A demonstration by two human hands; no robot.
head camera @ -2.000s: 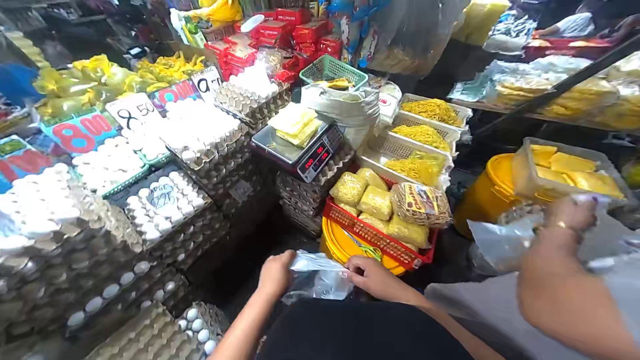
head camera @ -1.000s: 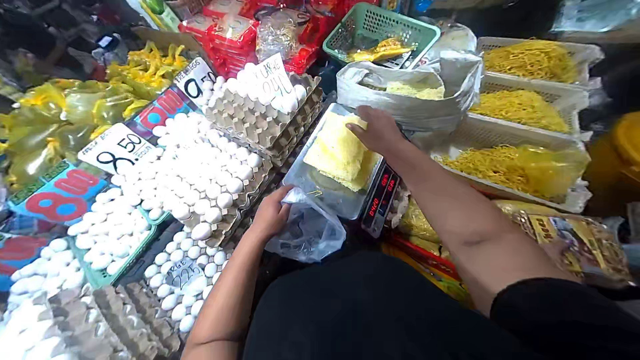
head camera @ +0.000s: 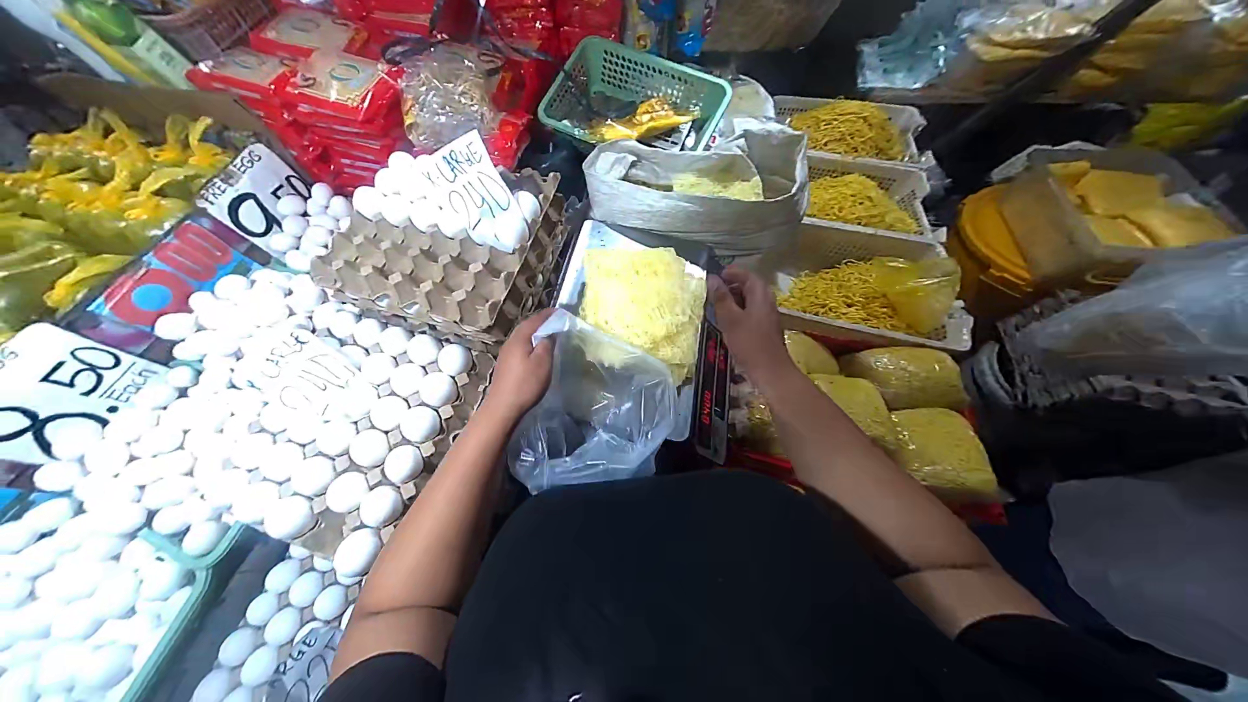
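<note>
My left hand (head camera: 526, 363) pinches the rim of a clear plastic bag (head camera: 604, 424), whose mouth lies over the near part of a stack of pale yellow dried noodle sheets (head camera: 639, 300). The stack rests on the white tray of a digital scale (head camera: 715, 390) with a lit red display. At the right edge of the stack is my right hand (head camera: 746, 317), fingers bent; its fingertips are partly hidden, so whether they grip the bag or the noodles is unclear. Behind the scale stands an open white woven sack (head camera: 692, 210) with more pale noodles inside.
White eggs on cardboard trays (head camera: 419, 268) stand close by on the left, with handwritten price signs. A green plastic basket (head camera: 634, 93) sits behind the sack. To the right are white crates of yellow noodles (head camera: 882, 322), bagged noodles (head camera: 926, 444) and a tub of yellow slabs (head camera: 1150, 210).
My right hand has moved from the top of the noodle stack to its right side. The plastic bag, lower left of the stack a second ago, now overlaps its near part.
</note>
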